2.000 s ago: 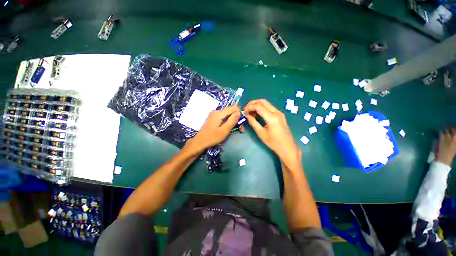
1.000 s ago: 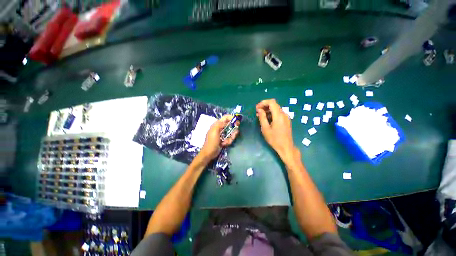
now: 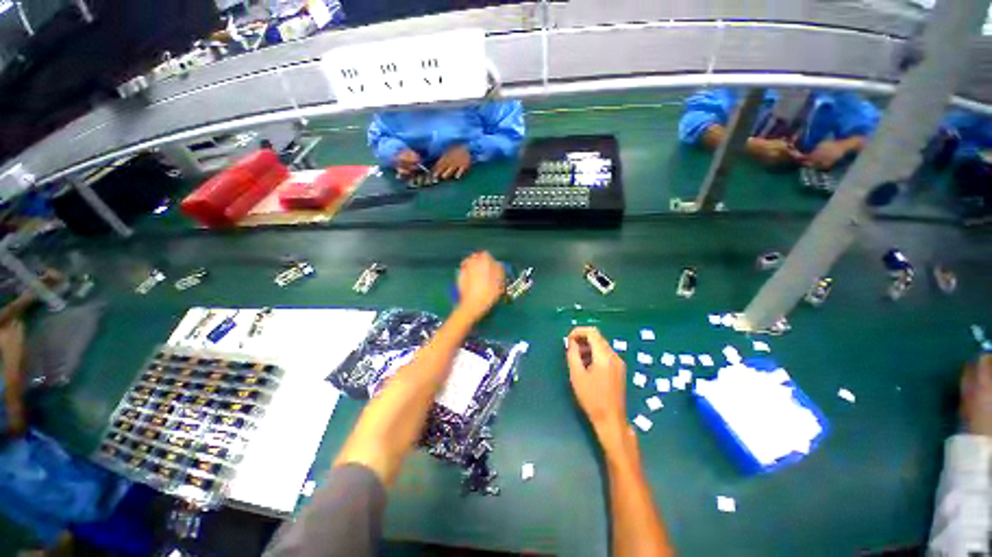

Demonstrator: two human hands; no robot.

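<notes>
My left hand [image 3: 481, 285] reaches out over a row of small units on the green bench. Some blue shows beside its fingers; whether it grips anything is hidden. A silver unit [image 3: 522, 283] lies just right of it. My right hand [image 3: 596, 370] rests near the bench, fingers curled, contents not visible. The shiny black parts bag [image 3: 441, 364] lies partly under my left forearm, with small black parts [image 3: 479, 475] at its mouth. Loose white pads [image 3: 664, 359] lie right of my right hand, beside the heaped blue pad container [image 3: 803, 444].
A clear blister tray [image 3: 190, 419] sits on a white board [image 3: 296, 435] at left. Several units line the bench. A grey post [image 3: 838, 207] crosses the right side. Across are a black tray [image 3: 560, 207], red bins [image 3: 242, 187] and blue-sleeved people [image 3: 446, 136]. Another person's hand [image 3: 977, 392] is at far right.
My left hand has moved from beside the bag out to the unit row; the unit seen in it is no longer visible there. My right hand stays curled. The view has tilted up.
</notes>
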